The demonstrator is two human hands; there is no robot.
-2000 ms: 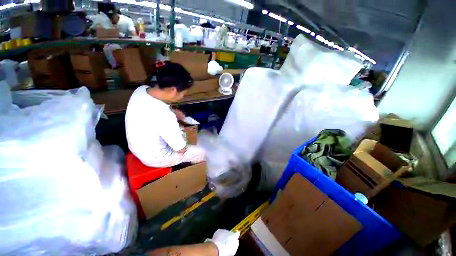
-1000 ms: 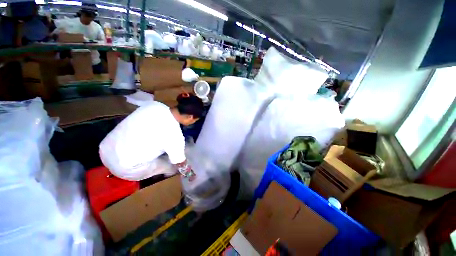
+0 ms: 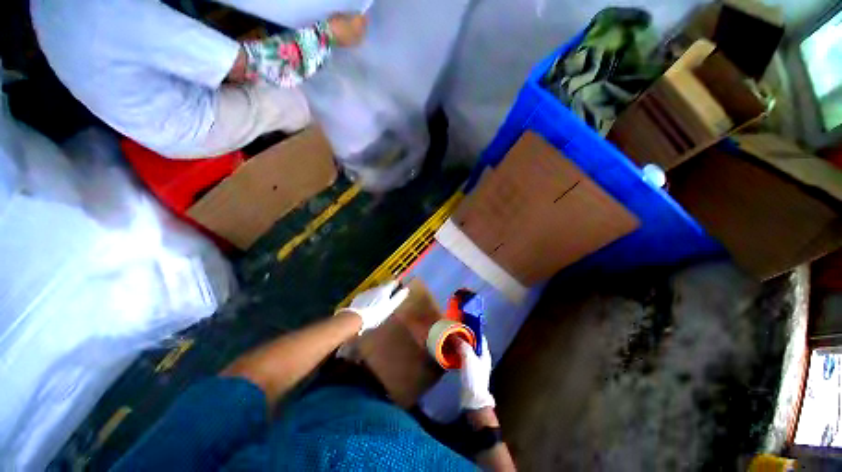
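Observation:
A small brown carton (image 3: 399, 348) lies on the grey-blue panel (image 3: 503, 324) in front of me. My left hand (image 3: 376, 306), in a white glove, holds the carton at its far left edge; its underside is hidden. My right hand (image 3: 476, 375), also gloved, is shut on the blue and orange-red tape gun (image 3: 472, 313). The gun's pale tape roll (image 3: 439, 343) is over the carton's right side. Whether the gun touches the carton cannot be told.
Brown carton blanks (image 3: 545, 217) lean on a blue bin (image 3: 679, 226), a white strip (image 3: 480, 261) at their foot. A yellow crate (image 3: 406, 258) shows beyond the panel. A seated person (image 3: 157, 74), an open carton (image 3: 268, 189) and wrapped bundles (image 3: 83, 277) are left. A stained ledge (image 3: 646, 369) is right.
The view has tipped down onto the work surface. Both hands and the small carton are now in view. The tape gun, of which only an orange part seemed to show before, is now clearly seen in my right hand.

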